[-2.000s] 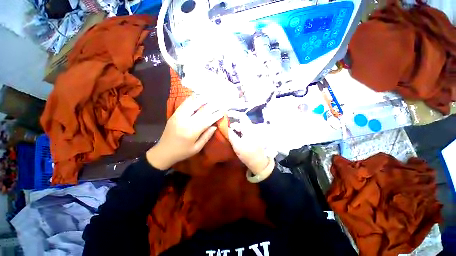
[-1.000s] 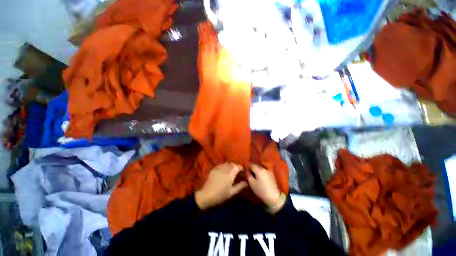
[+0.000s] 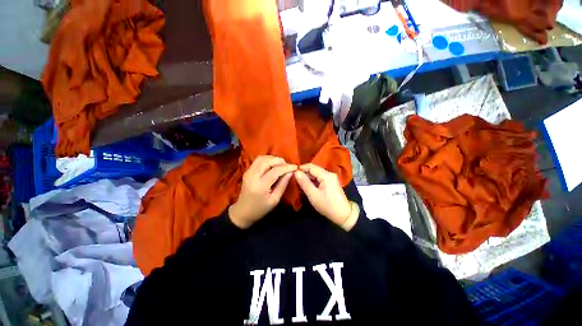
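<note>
An orange garment piece [image 3: 252,83] runs from the top edge of the picture, over the table edge and down to my lap, where more of it lies bunched. My left hand [image 3: 261,190] pinches the cloth edge between thumb and fingers above my lap. My right hand [image 3: 325,194] pinches the same edge just beside it, the fingertips of both hands nearly touching. The machine head is out of the picture.
An orange heap [image 3: 105,70] lies on the brown table extension [image 3: 182,79] at left. Another orange heap [image 3: 475,178] lies on a pale covered box at right. Pale lilac cloth [image 3: 80,235] and a blue crate [image 3: 121,153] are at left. Snips [image 3: 406,19] lie on the white table.
The hands have moved from the machine down to the lap, still holding the cloth edge. The view has tilted down, so the machine has left the picture and the cloth stretches up to the table.
</note>
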